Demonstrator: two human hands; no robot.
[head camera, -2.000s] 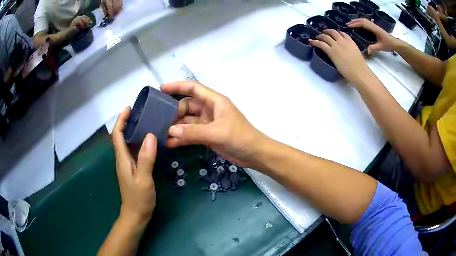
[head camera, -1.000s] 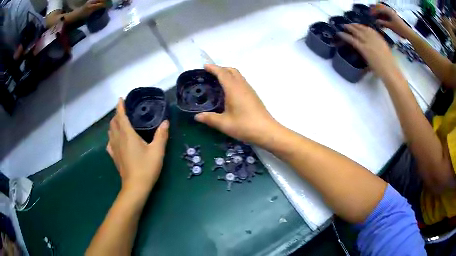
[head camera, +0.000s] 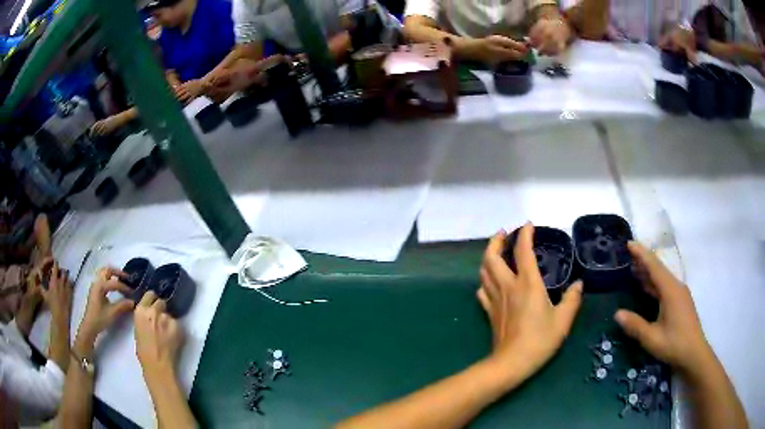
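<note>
Two dark cup-shaped housings stand side by side, openings up, at the green surface's back edge: the left housing (head camera: 554, 258) and the right housing (head camera: 602, 250). Each has a round centre boss. My left hand (head camera: 524, 314) grips the left housing, fingers over its left rim and thumb at its lower right corner. My right hand (head camera: 675, 314) is at the right housing's right side, fingertips at its wall and thumb apart from it. Small insert parts with pale discs (head camera: 642, 390) lie in a loose pile in front of the housings.
More inserts (head camera: 264, 377) lie at the green surface's left. A white cord bundle (head camera: 268, 261) lies by the green post (head camera: 180, 151). At left, a person's hands (head camera: 105, 310) hold dark housings (head camera: 172, 289). Across the white sheets (head camera: 335, 222), people sit with more housings (head camera: 717, 90).
The view has swung left, bringing the post, cord and left neighbour into view. The housings, apart a second ago, now stand close together. My right hand has loosened from the right one.
</note>
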